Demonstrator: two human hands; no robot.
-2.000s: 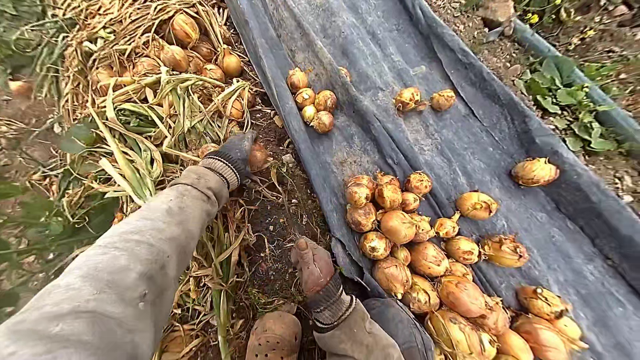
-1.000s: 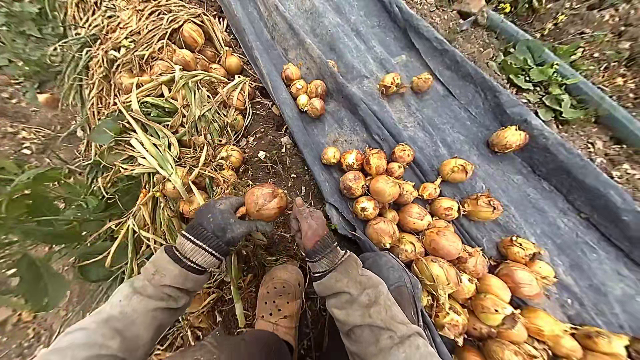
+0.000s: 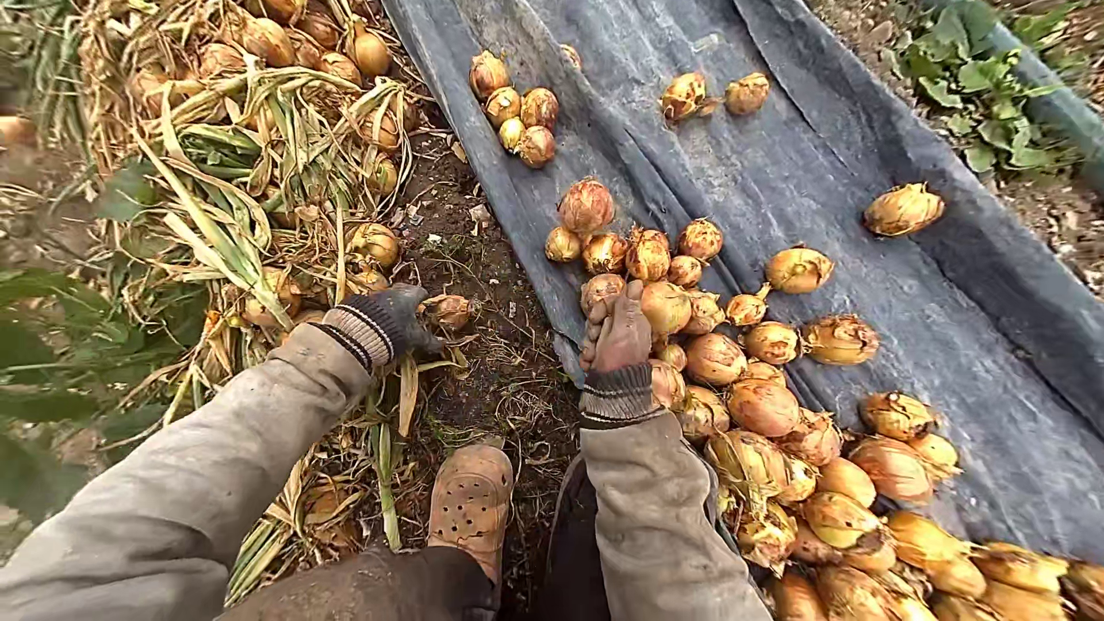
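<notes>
My left hand (image 3: pixel 401 321), in a dark glove, is at the edge of the dried onion tops (image 3: pixel 250 172), its fingers around a small onion (image 3: pixel 447 311) with stringy roots. My right hand (image 3: pixel 619 332) looks bare and soiled; it rests at the left side of the onion pile (image 3: pixel 763 405) on the dark fabric sheet (image 3: pixel 975 328), touching or right beside an onion there. Whether it grips anything cannot be told. A larger reddish onion (image 3: pixel 586 205) lies at the upper end of the pile.
A strip of bare soil (image 3: pixel 483 379) runs between the onion tops and the sheet, with a perforated clog (image 3: pixel 472 500) on it. A small cluster of onions (image 3: pixel 522 112) and a few single ones lie farther up the sheet. A hose or pipe (image 3: pixel 1056 112) passes green weeds (image 3: pixel 983 95) at upper right.
The large onion at my left hand a second ago is no longer there; a smaller one is. My right hand has moved right, from over the soil to the pile on the sheet.
</notes>
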